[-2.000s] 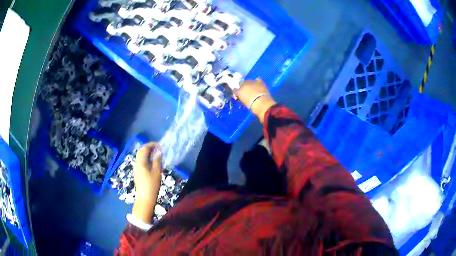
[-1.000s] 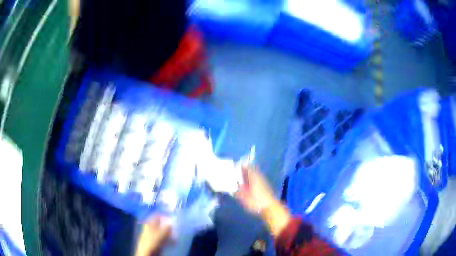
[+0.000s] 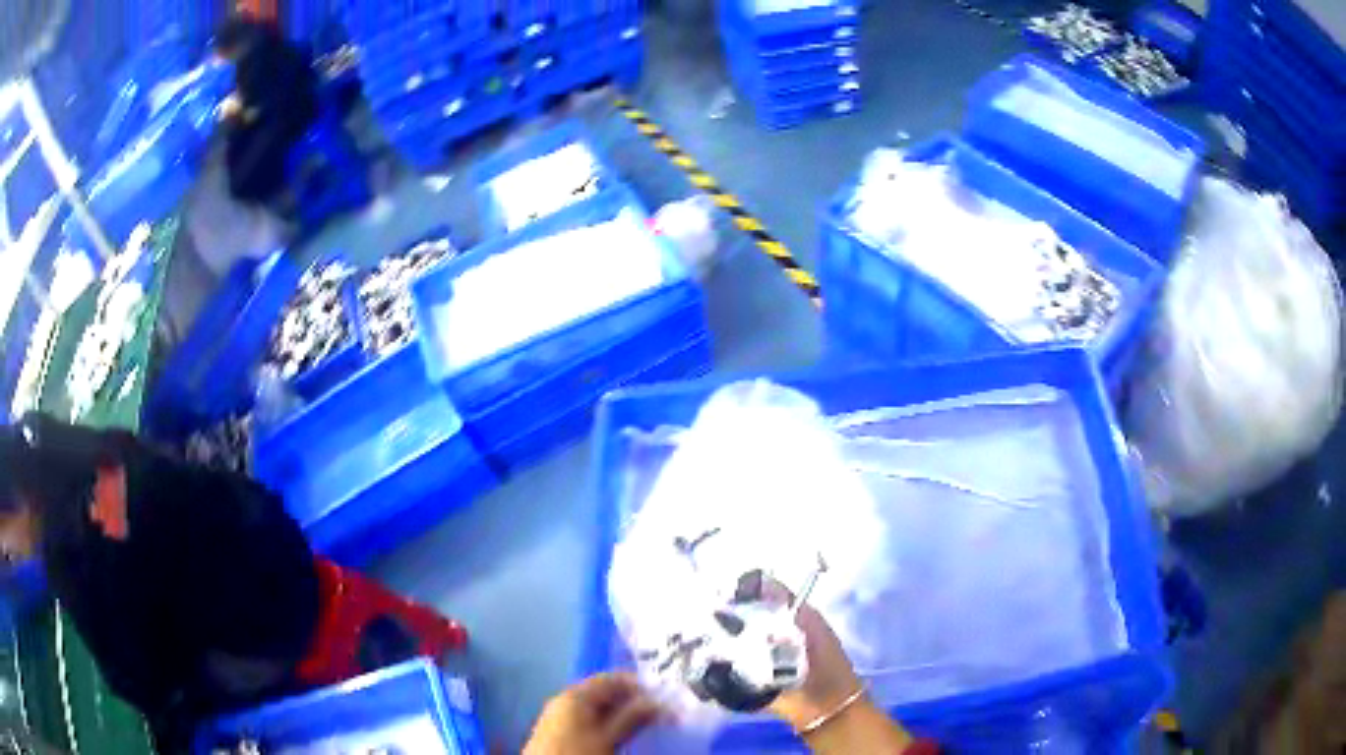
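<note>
My right hand point(image 3: 827, 671), cut off at the wrist by the bottom edge, holds a white-and-dark product unit point(image 3: 750, 652) with thin prongs. My left hand point(image 3: 598, 715) is low in the picture, just left of the unit, with its fingers closed on a thin clear plastic bag point(image 3: 682, 705); the film is blurred and its mouth cannot be made out. Both hands are over the near left part of a large blue packing tote point(image 3: 1125, 516). A bright white heap of bags point(image 3: 760, 457) lies in its left half, behind the unit. A flat translucent liner point(image 3: 989, 546) covers the bottom.
Blue totes point(image 3: 568, 354) stand at the left back, another tote point(image 3: 886, 288) behind the packing tote. A bulky translucent bundle point(image 3: 1247, 347) is at the right. A person in dark clothing point(image 3: 177, 575) sits at the left on a red stool point(image 3: 377, 612). Yellow-black tape point(image 3: 723, 199) crosses the floor.
The view has swung right from the tote of bare units to the packing tote. My right hand has brought a unit over it; my left hand and the bag are now close beside the unit.
</note>
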